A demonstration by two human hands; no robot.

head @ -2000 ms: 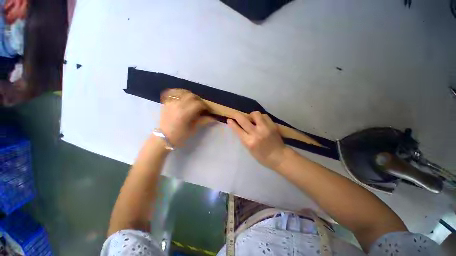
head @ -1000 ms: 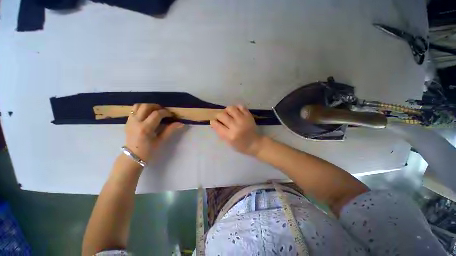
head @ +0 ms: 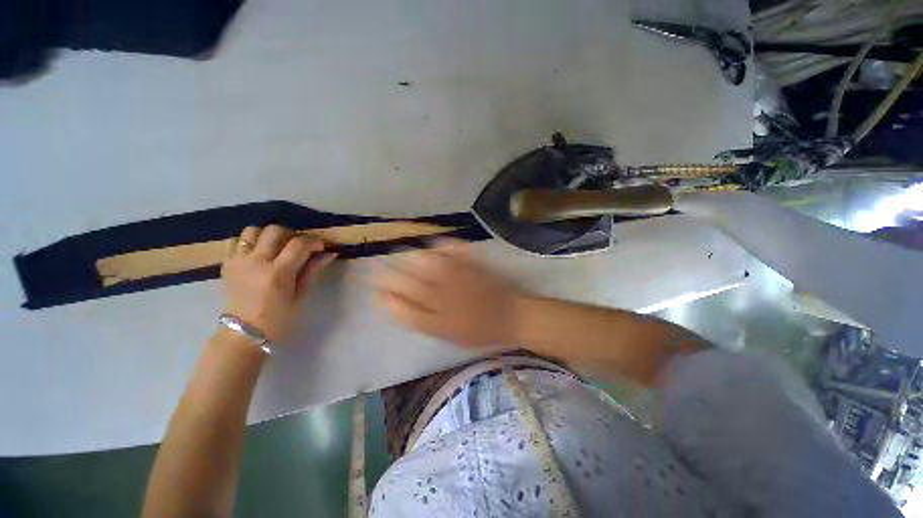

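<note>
A long navy-black cloth strip (head: 192,227) lies across the white table, its wide end at the left. A tan template (head: 167,261) lies on it and tapers to a point at the right. My left hand (head: 268,278) presses on the strip and template with bent fingers near their middle. My right hand (head: 450,293) is blurred, below the strip and off it; its fingers point left and I see nothing in it. The iron (head: 547,202) stands on the strip's right end, its pointed front to the left, with no hand on its brown handle.
Dark cloth pieces (head: 121,25) lie at the far left. Shears (head: 708,46) lie at the table's far right edge. A gold ribbed hose (head: 698,170) runs right from the iron. White fabric or paper (head: 820,253) hangs at the right edge. A tape measure (head: 536,430) hangs from my neck.
The view has shifted right, so the table's things appear further left. My right hand has come off the strip and moved down toward me. My left hand remains pressed on the strip.
</note>
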